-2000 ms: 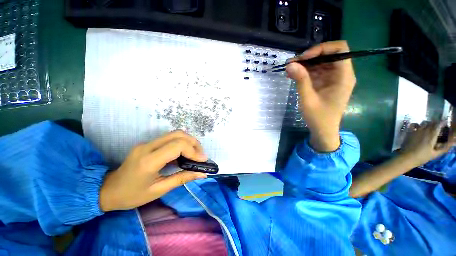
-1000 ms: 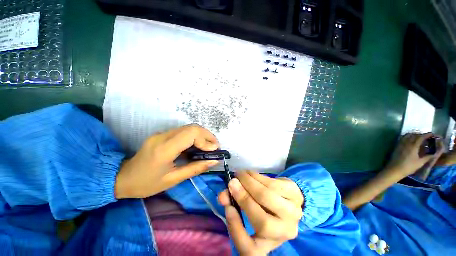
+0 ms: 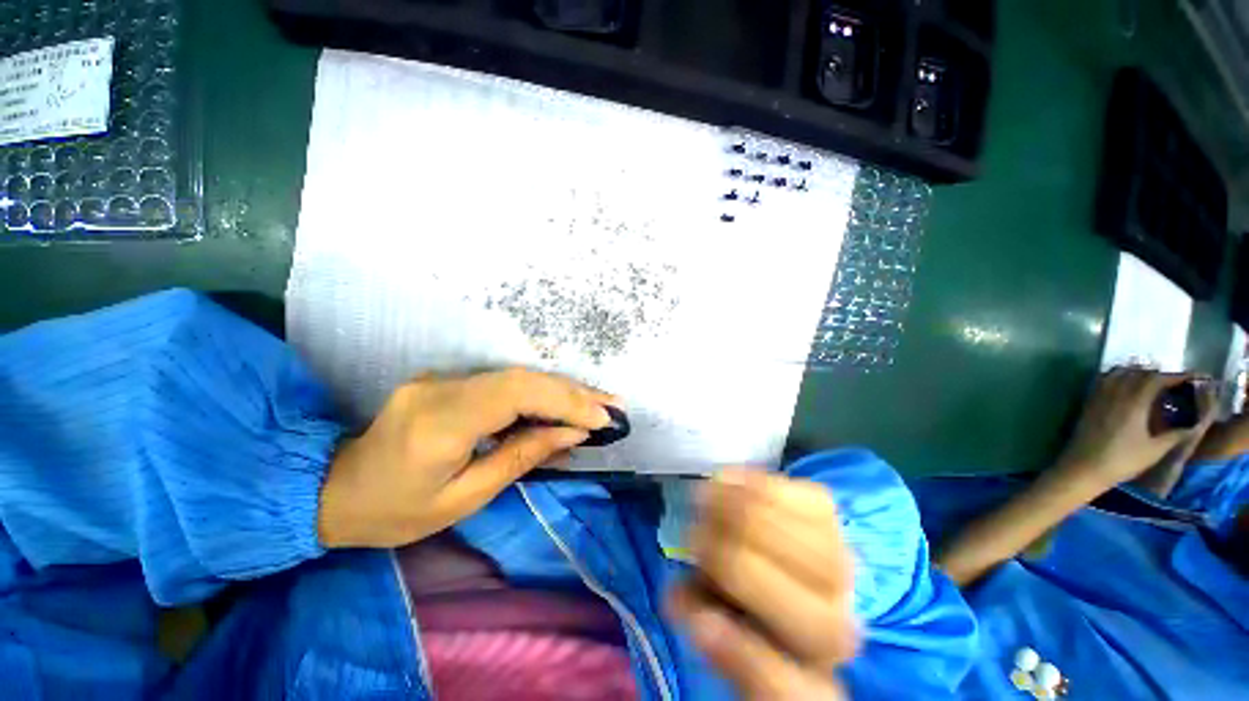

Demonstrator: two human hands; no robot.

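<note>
My left hand (image 3: 459, 449) holds a black device housing (image 3: 607, 427) between thumb and fingers at the front edge of the white sheet (image 3: 397, 206). Most of the housing is hidden by the fingers. My right hand (image 3: 770, 575) is blurred, apart from the housing, low in front of my blue smock; I cannot make out the tweezers in it. A pile of tiny grey metal bits (image 3: 589, 315) is scattered on the sheet. Short rows of small black pieces (image 3: 756, 178) stand at the sheet's far right corner.
A black parts tray (image 3: 712, 89) with housings in pockets lies beyond the sheet. A clear blister tray (image 3: 877, 274) lies under the sheet's right side. A labelled blister tray (image 3: 96, 192) is far left. At right, another person's hands (image 3: 1130, 425) hold a dark piece near another black tray.
My right hand took the tweezers from the black pieces down to the housing, then moved away right, blurred. My left hand has turned the housing. The view shifted.
</note>
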